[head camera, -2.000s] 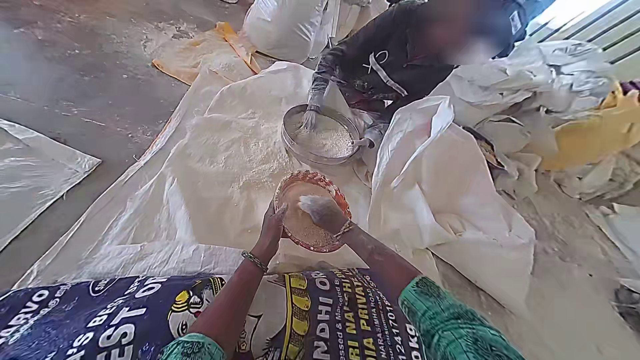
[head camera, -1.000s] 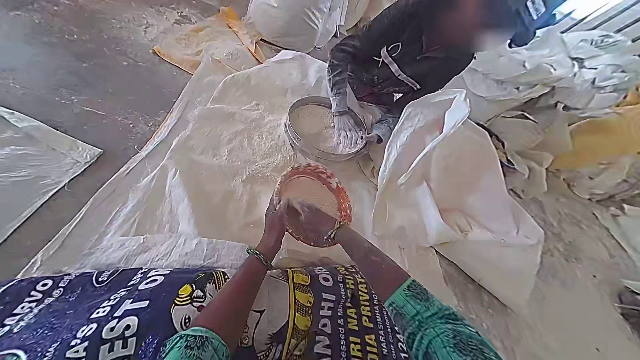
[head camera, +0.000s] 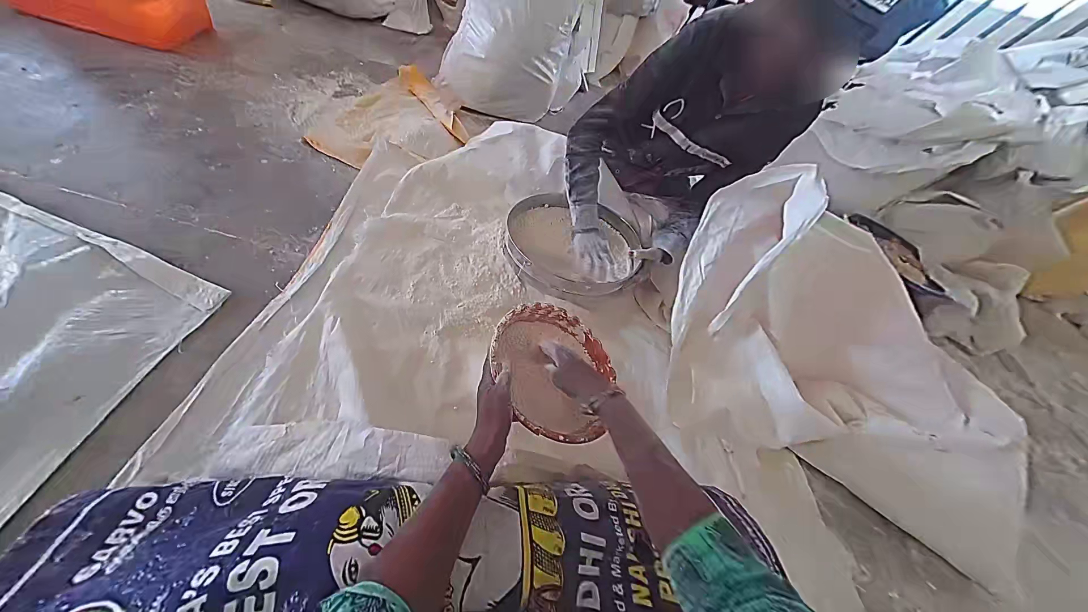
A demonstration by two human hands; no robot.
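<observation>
An orange-red basket or sieve with a scalloped rim point(head camera: 602, 361) holds pale powder or fine grain point(head camera: 535, 387). Its left edge is gripped by my left hand point(head camera: 495, 408). Inside it, my right hand point(head camera: 574, 374) rests on the powder, fingers pointing up and left; whether they pinch any of it cannot be told. Just beyond stands a round metal sieve point(head camera: 569, 285) with more pale powder, where another person's powder-coated hand lies. A white sheet point(head camera: 399, 340) dusted with powder spreads beneath both.
A printed dark blue sack point(head camera: 187, 544) lies across the near edge. A person in a dark top point(head camera: 680, 110) leans in from the far side. Folded white sacking point(head camera: 790, 340) stands at the right, a plastic sheet point(head camera: 102, 314) lies at the left, and a stuffed white sack point(head camera: 510, 59) stands behind.
My right hand has shifted about within the basket while my left hand kept its hold. The other person's hand has moved from the left part of the metal sieve to its right part.
</observation>
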